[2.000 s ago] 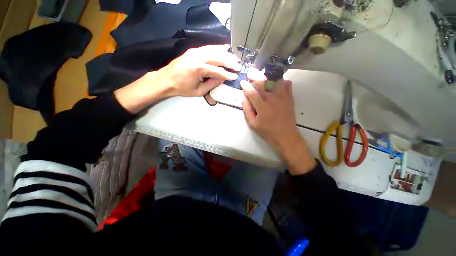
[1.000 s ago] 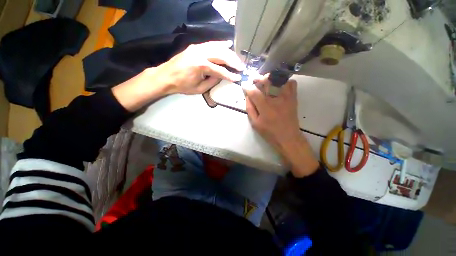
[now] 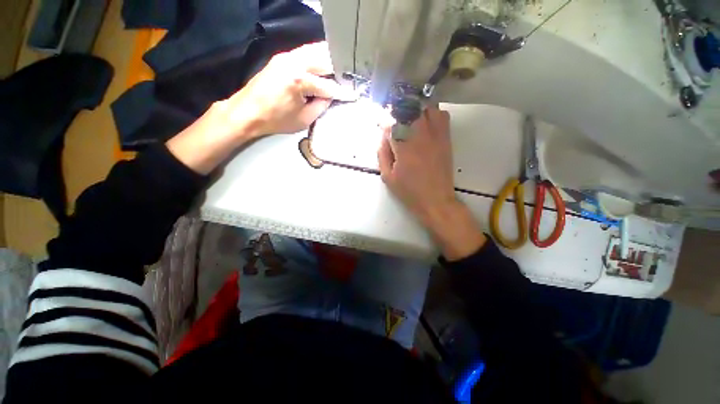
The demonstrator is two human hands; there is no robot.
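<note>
The off-white sewing machine head (image 3: 505, 55) stands over the white machine bed (image 3: 260, 185). The needle area is washed out by bright lamp light. My left hand (image 3: 288, 95) is left of the needle, fingertips on the edge of a black piece (image 3: 284, 39) that runs behind it. My right hand (image 3: 418, 162) lies on the bed just right of the needle, its fingertips partly hidden by the dark round-ended part (image 3: 406, 110). What is under the right fingertips cannot be made out. A small brown tab (image 3: 309, 153) lies at the end of the dark seam line.
Scissors (image 3: 527, 211) with yellow and red handles lie right of my right hand. A parts box (image 3: 631, 260) sits at the far right. Black pieces (image 3: 47, 118) lie on orange-taped cardboard (image 3: 87, 170) at left, with a grey tray (image 3: 57, 24) at the upper left.
The whole view has shifted, moving the machine and bed left in the picture. My hands have drawn slightly apart at the needle, and more bright bed shows between them.
</note>
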